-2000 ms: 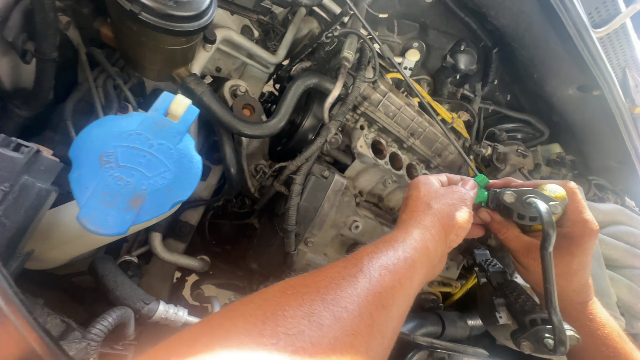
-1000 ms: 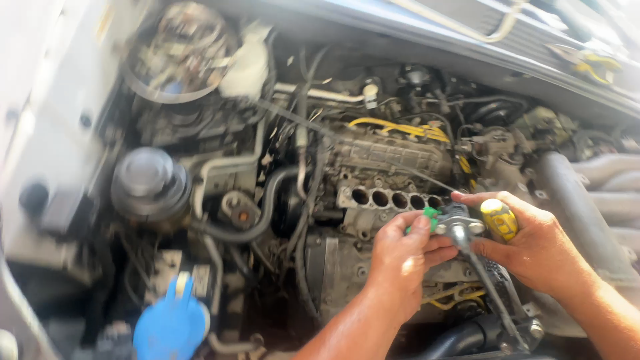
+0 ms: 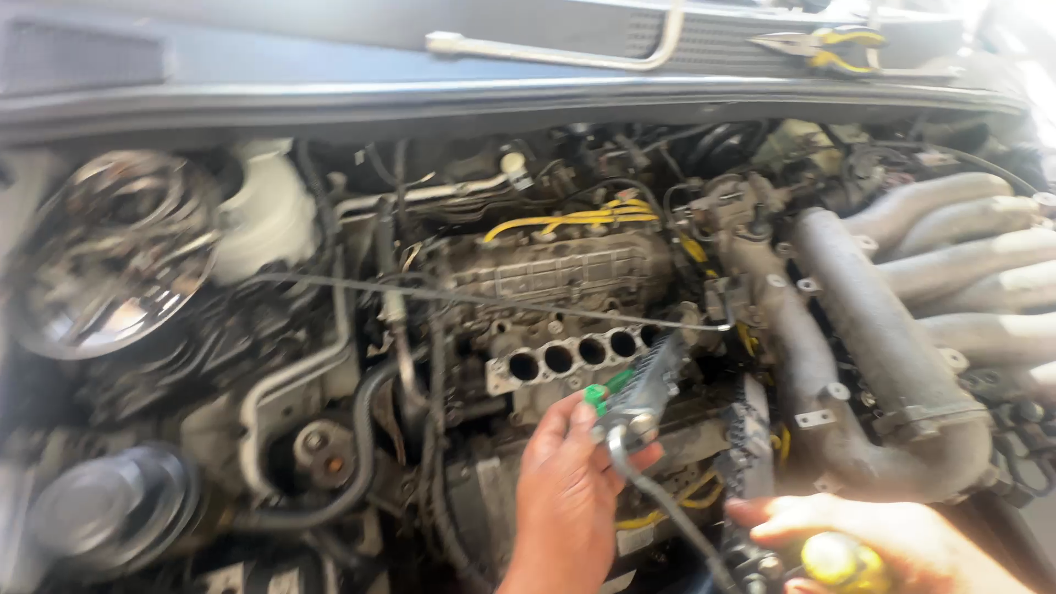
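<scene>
My left hand (image 3: 569,487) grips a metal fuel rail (image 3: 652,379) near its end, beside a green connector (image 3: 596,398). A curved metal pipe (image 3: 660,495) runs down from the rail's near end. The rail is held over the engine, just right of a row of round intake ports (image 3: 577,356). At the lower right, my right hand (image 3: 874,536) holds a tool by its yellow handle (image 3: 843,563); the tool's working end cannot be made out. A dark part with a toothed-looking edge (image 3: 749,445) lies between the hands.
An L-shaped wrench (image 3: 553,54) and yellow-handled pliers (image 3: 825,48) lie on the cowl. At the left stands a shiny round tray (image 3: 124,247) of loose parts. A cast intake manifold (image 3: 874,313) fills the right side. A thin rod (image 3: 495,302) crosses above the engine.
My right hand has moved away from my left hand, down and right, with the yellow handle in it. The left hand keeps hold of the rail. The view has shifted to show the cowl.
</scene>
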